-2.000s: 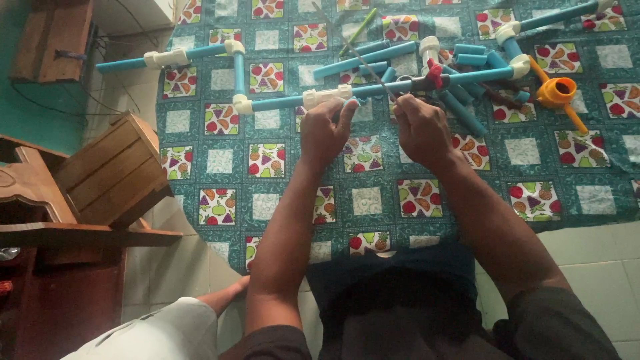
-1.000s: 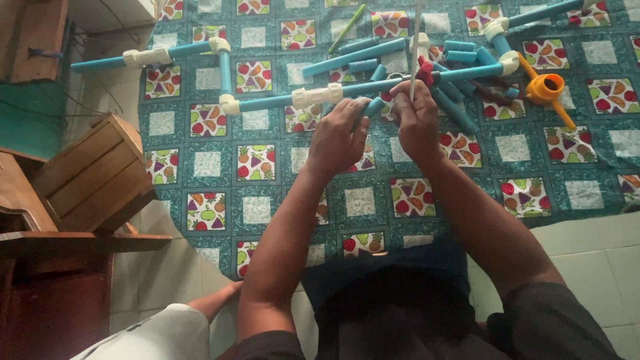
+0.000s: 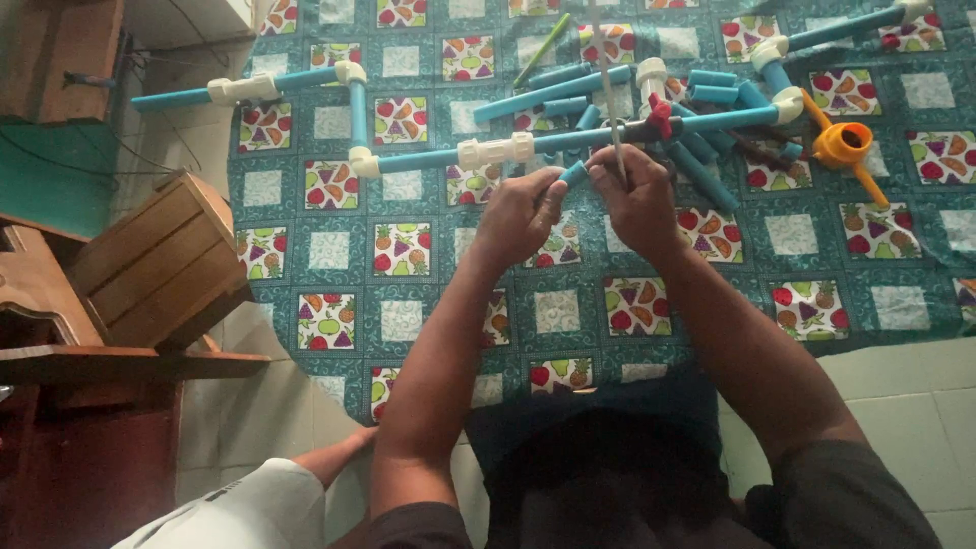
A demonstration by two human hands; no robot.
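Observation:
My left hand grips a short blue PVC pipe piece between thumb and fingers. Close to its end, my right hand holds a long, thin, light-coloured strip or blade that points away from me; its exact kind is unclear. Beyond both hands lies a joined run of blue pipe with cream elbows, a white union coupling and a valve with a red handle. A white fitting stands just past the valve.
Loose blue pipe pieces lie around the valve, with a green stick behind. An orange tool with two handles is at the right. The patterned tablecloth covers the table. Wooden furniture and a person's pale-clothed leg are at the left.
A short blue pipe piece now shows in my left hand, which was beside the white coupling two seconds ago. The thin strip in my right hand has swung from slanting to nearly upright in view.

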